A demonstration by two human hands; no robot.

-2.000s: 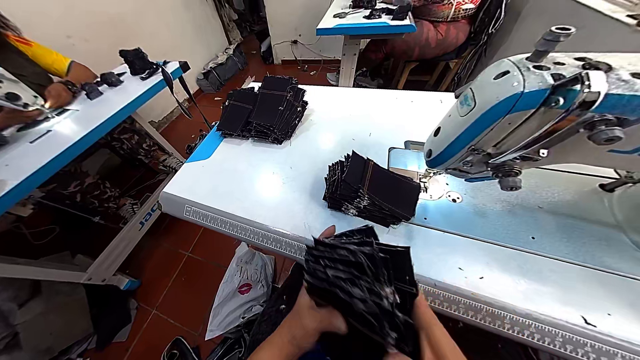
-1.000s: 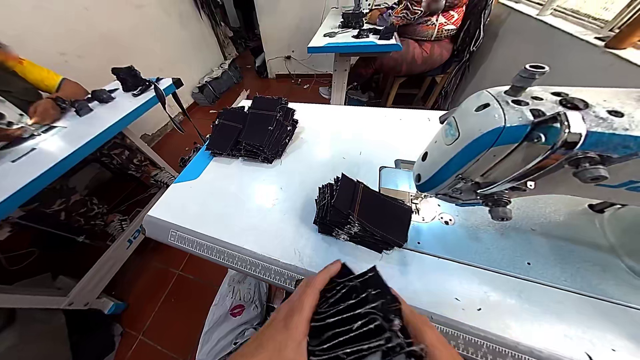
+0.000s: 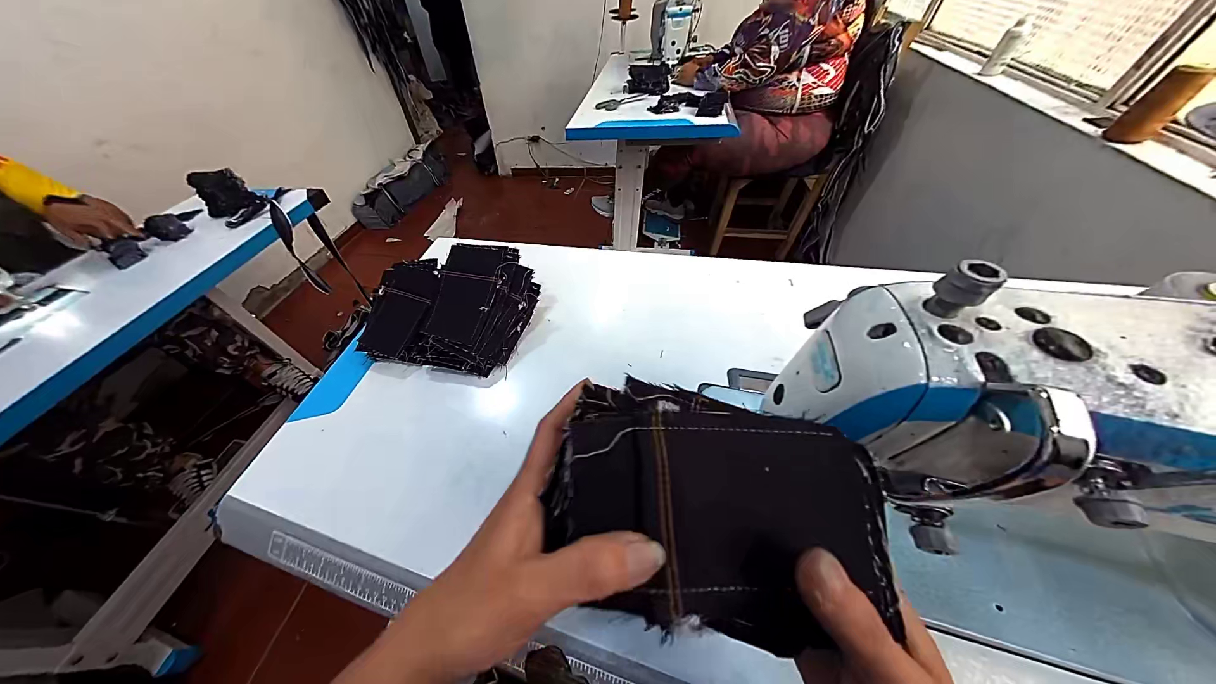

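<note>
Both my hands grip a thick stack of dark denim pieces (image 3: 750,503) with orange and white stitching, held up in front of the sewing machine. My left hand (image 3: 513,570) holds its left edge, thumb on top; my right hand (image 3: 864,617) holds the lower right corner, thumb also on top. A second pile of dark denim pieces (image 3: 465,304) lies on the far left of the white table (image 3: 608,304). Right of the stack stands an industrial sewing machine (image 3: 950,399); its needle area is hidden behind the held stack.
On the left another white table (image 3: 180,275) holds dark cloth bundles, with a person's hand over it. At the back, a person sits at a further sewing table (image 3: 651,123). A ruler strip (image 3: 342,570) runs along my table's front edge.
The held stack has come up from the table's front edge over the tabletop, its stitched face now showing upward. The nearer pile that lay by the machine is no longer visible.
</note>
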